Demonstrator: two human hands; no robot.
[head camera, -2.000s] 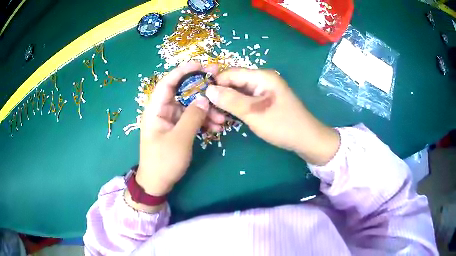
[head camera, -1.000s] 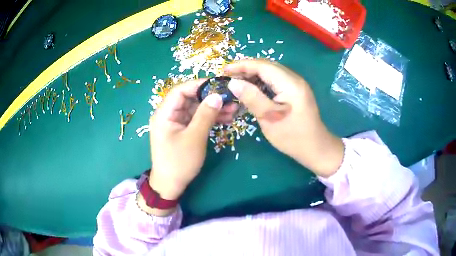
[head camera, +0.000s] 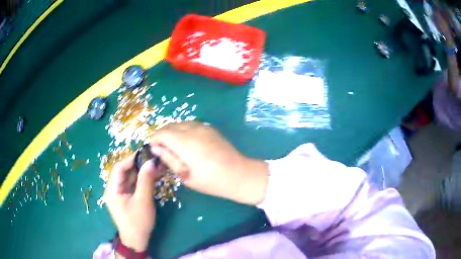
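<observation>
A small dark round unit (head camera: 145, 157) is held between my hands, just in front of the heap; its face is blurred. My left hand (head camera: 132, 195) grips its left and near side, thumb on top. My right hand (head camera: 202, 159) lies over its right side with the fingertips at its edge; whether they hold a small part cannot be told. The mixed heap of orange flexes and small white pieces (head camera: 132, 119) lies beyond and around my hands, partly hidden by them.
Two round units (head camera: 97, 108) lie by the yellow stripe (head camera: 55, 121). Forked flex strips (head camera: 58, 184) lie at left. A red tray (head camera: 177, 46) of white pieces and a clear bag (head camera: 288, 115) with a white label lie beyond my right hand. Another person's arm (head camera: 450, 55) shows far right.
The view has swung right, so the heap and my hands appear further left and the tray shows whole. My right hand has closed further over the unit. Another person's arm has come into view.
</observation>
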